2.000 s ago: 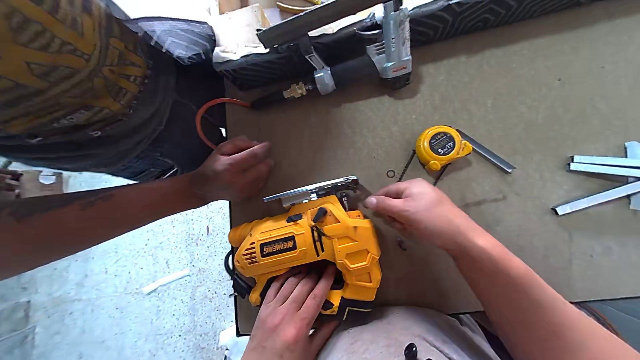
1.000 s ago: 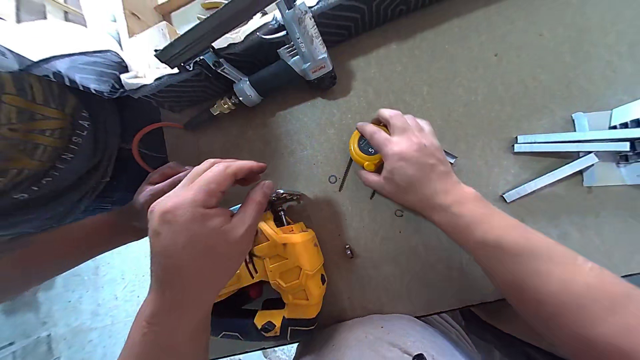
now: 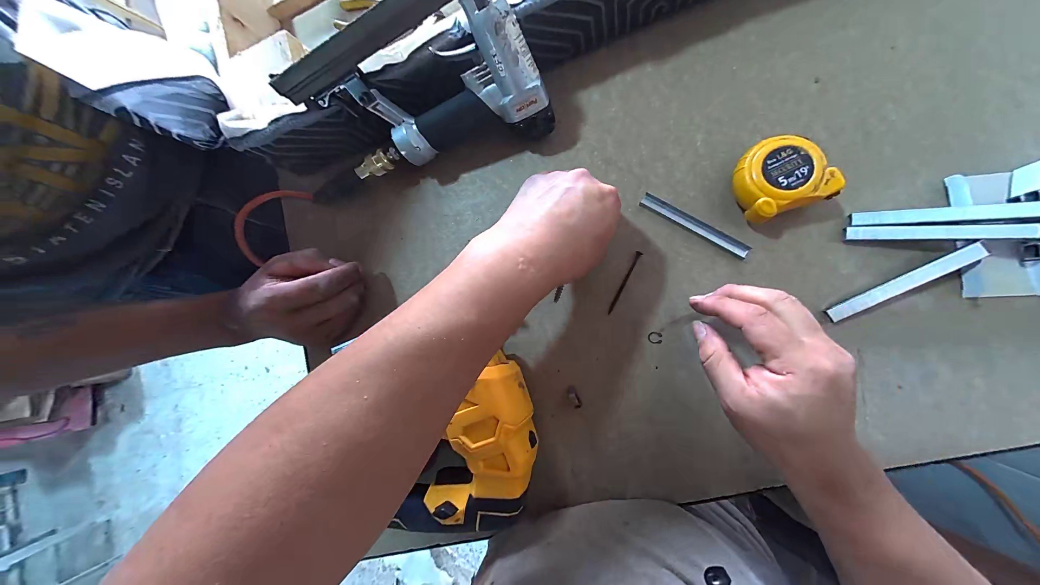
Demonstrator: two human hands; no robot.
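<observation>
My left hand [image 3: 569, 219] reaches across the bench, fingers curled down near two screws; what is under the fingers is hidden. One dark screw [image 3: 625, 282] lies just right of it, and the tip of another screw [image 3: 559, 293] shows below it. My right hand [image 3: 772, 349] hovers with thumb and fingers apart, beside a small retaining ring [image 3: 655, 337]. A yellow jigsaw [image 3: 496, 431] lies partly hidden under my left forearm. A small metal part [image 3: 574, 396] rests to its right. The yellow tape measure [image 3: 790, 175] sits beyond my right hand, near a short staple strip [image 3: 695, 226].
Another person's hand [image 3: 305, 296] rests at the left edge of the bench [image 3: 918, 390]. A pneumatic stapler [image 3: 455, 122] lies at the back, by an orange hose [image 3: 252, 219]. Several more staple strips [image 3: 910, 280] are at the right.
My right hand has let go of the tape measure and come back toward me. My left hand has moved from the jigsaw to beside the screws. The short strip now shows fully.
</observation>
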